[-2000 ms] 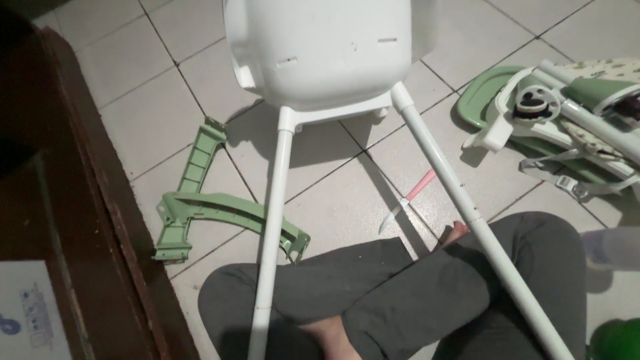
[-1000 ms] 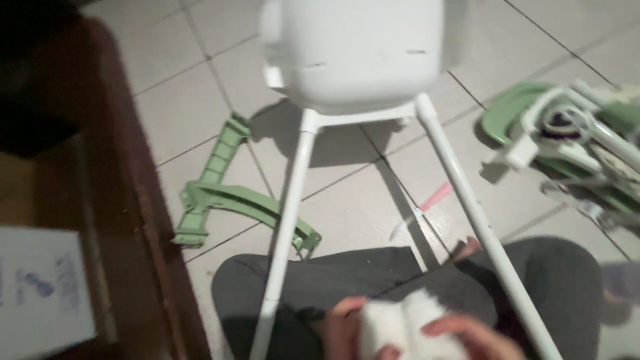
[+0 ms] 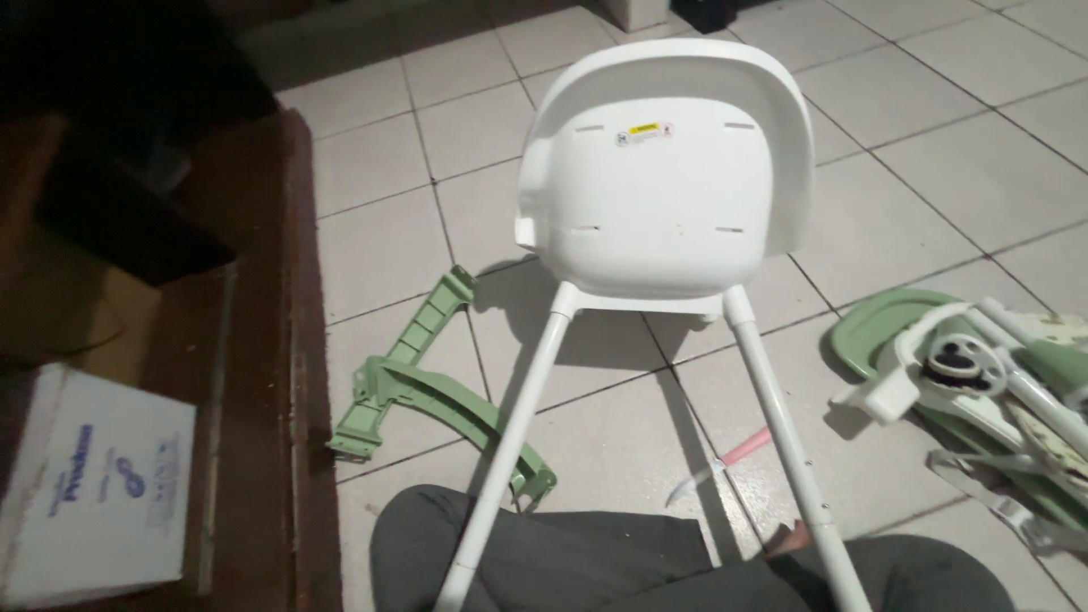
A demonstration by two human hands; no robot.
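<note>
Neither of my hands shows in the head view now. A white plastic high chair seat (image 3: 663,195) tilts back on the tiled floor, with a white tubular leg (image 3: 518,433) at the left and another tubular leg (image 3: 786,442) at the right reaching toward my crossed legs (image 3: 595,561). Left of the seat lie green plastic frame parts (image 3: 459,399), partly behind the left leg. Between the two legs, a knife with a pink handle (image 3: 748,448) and a pale blade lies on the tiles. What my hands hold is hidden.
At the right lies a green and white folded assembly (image 3: 969,374) with tubes, a wheel-like part and straps. A dark wooden furniture edge (image 3: 306,357) runs down the left side, with a white printed box (image 3: 102,493) inside. Tiled floor (image 3: 892,195) surrounds the seat.
A second ago both my hands held a crumpled white thing low in front of my lap; hands and thing are now out of view. The view has tilted up, showing the seat's whole back.
</note>
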